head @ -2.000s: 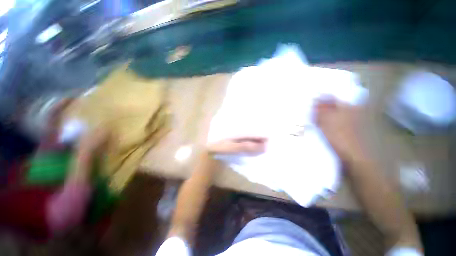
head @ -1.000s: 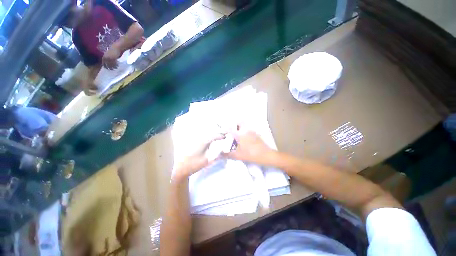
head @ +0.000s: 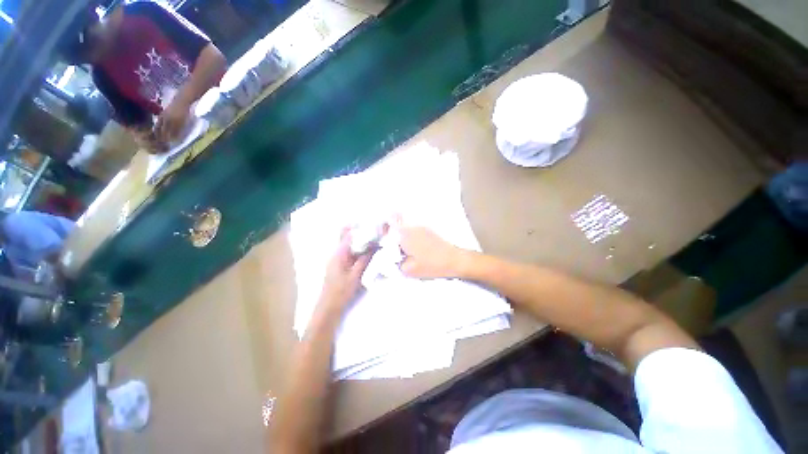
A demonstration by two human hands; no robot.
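A loosely squared stack of white wrapping paper [head: 407, 337] lies on the bench in front of me. My left hand [head: 347, 266] and my right hand [head: 427, 252] are close together over its middle, both gripping a crumpled white paper bundle [head: 381, 264]. A small dark part shows between the fingers; the rest of what is inside is hidden by paper and glare. A white wrapped piece [head: 539, 119], apparently stacked on another, stands on the bench at the upper right.
A green conveyor belt [head: 292, 151] runs diagonally beyond the bench, carrying gold metal pieces [head: 204, 227]. A person [head: 151, 71] works across it beside a row of wrapped pieces [head: 241, 80]. A small wrapped piece [head: 129, 405] lies lower left. A brown carton [head: 678, 297] is by the bench's right front edge.
The blurred view has steadied and shifted. My hands have come together on the bundle; earlier they were apart on the paper. The yellow-brown kraft paper at the left is gone from the bench.
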